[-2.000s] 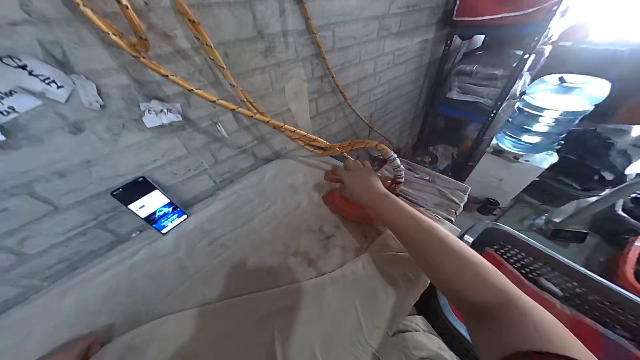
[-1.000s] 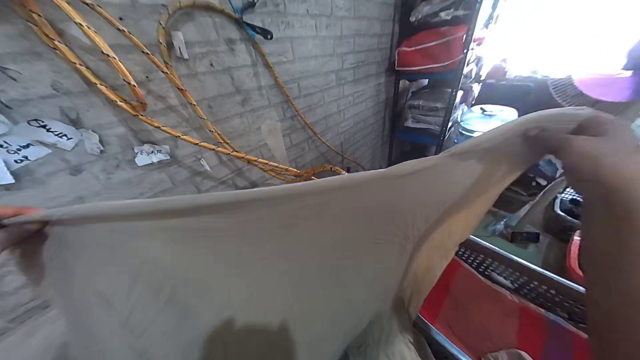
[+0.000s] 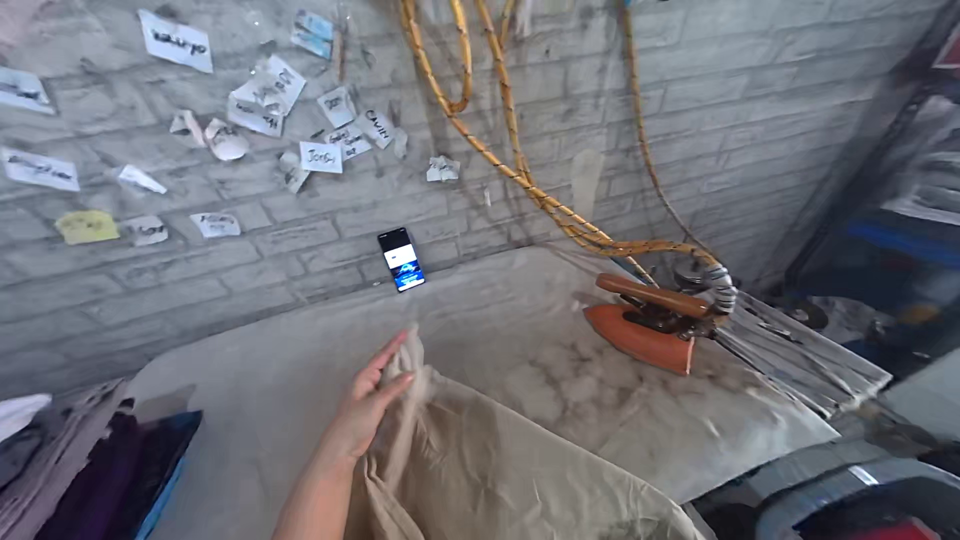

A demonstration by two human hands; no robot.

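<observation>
My left hand (image 3: 379,397) pinches the bunched upper corner of a beige cloth (image 3: 495,457) between thumb and fingers. The cloth hangs from it and spreads down to the right, over the padded ironing surface (image 3: 262,390). An orange iron (image 3: 637,337) with a brown handle rests at the right of that surface, with a thick yellow cord (image 3: 525,180) running up from its back end. My right hand is out of view. A smartphone (image 3: 401,259) with a lit screen leans against the wall, beyond my left hand.
Folded dark garments (image 3: 120,480) are stacked at the lower left. A grey brick wall (image 3: 322,247) with paper notes stands behind. To the right of the iron lies a wrapped flat block (image 3: 810,345), and a grey plastic basket (image 3: 787,517) stands at the lower right.
The beige cloth, held up stretched between both hands one second ago, now hangs lower from my left hand. The right hand, on the iron two seconds ago, has left the view. The view has swung left.
</observation>
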